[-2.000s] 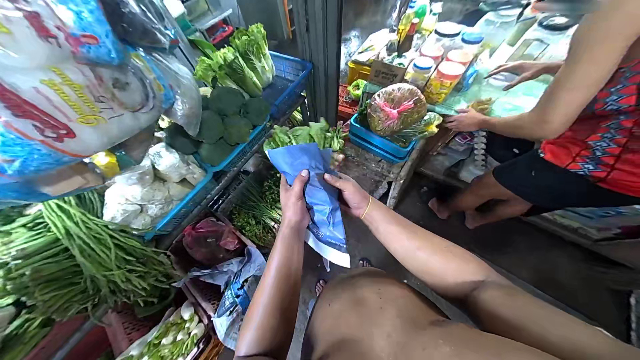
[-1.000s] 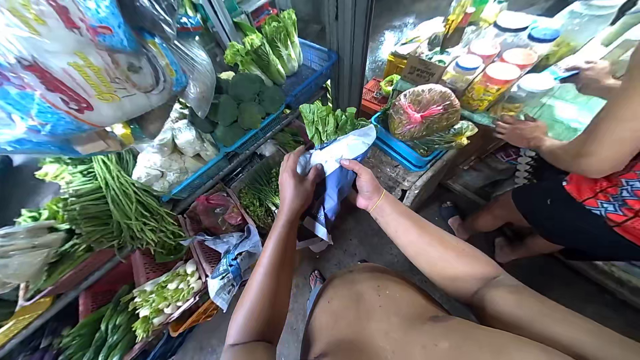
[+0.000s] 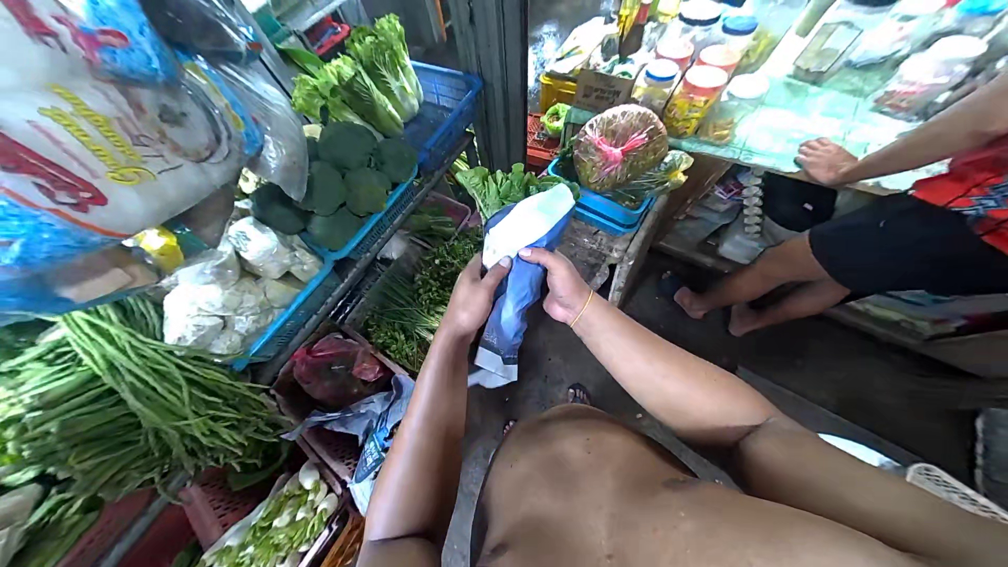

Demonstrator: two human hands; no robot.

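Note:
A bunch of leafy greens point(image 3: 504, 187) pokes out of a blue and white wrapper point(image 3: 516, 295), which looks like paper or plastic, at the centre of the head view. My left hand point(image 3: 474, 295) grips the wrapper's left side, thumb on its front. On the right side my right hand point(image 3: 557, 285), with a thin yellow band at the wrist, holds the same wrapper near its upper fold. The leaves point away from me, and the wrapper's loose lower end hangs below my hands. Most of the stems are hidden inside.
Broccoli point(image 3: 346, 177) and wrapped cauliflower point(image 3: 228, 295) fill a blue crate at left, near long beans point(image 3: 150, 386). A blue basket point(image 3: 610, 213) holds a pink-tied bag beyond my hands. Lidded jars point(image 3: 697, 94) stand on a counter, where another person's hand point(image 3: 825, 161) rests at right.
The wrapper's white side now lies folded across the front of the greens; two seconds ago its blue side faced me. Both my hands have shifted on the wrapper. The other person's hands have moved along the counter.

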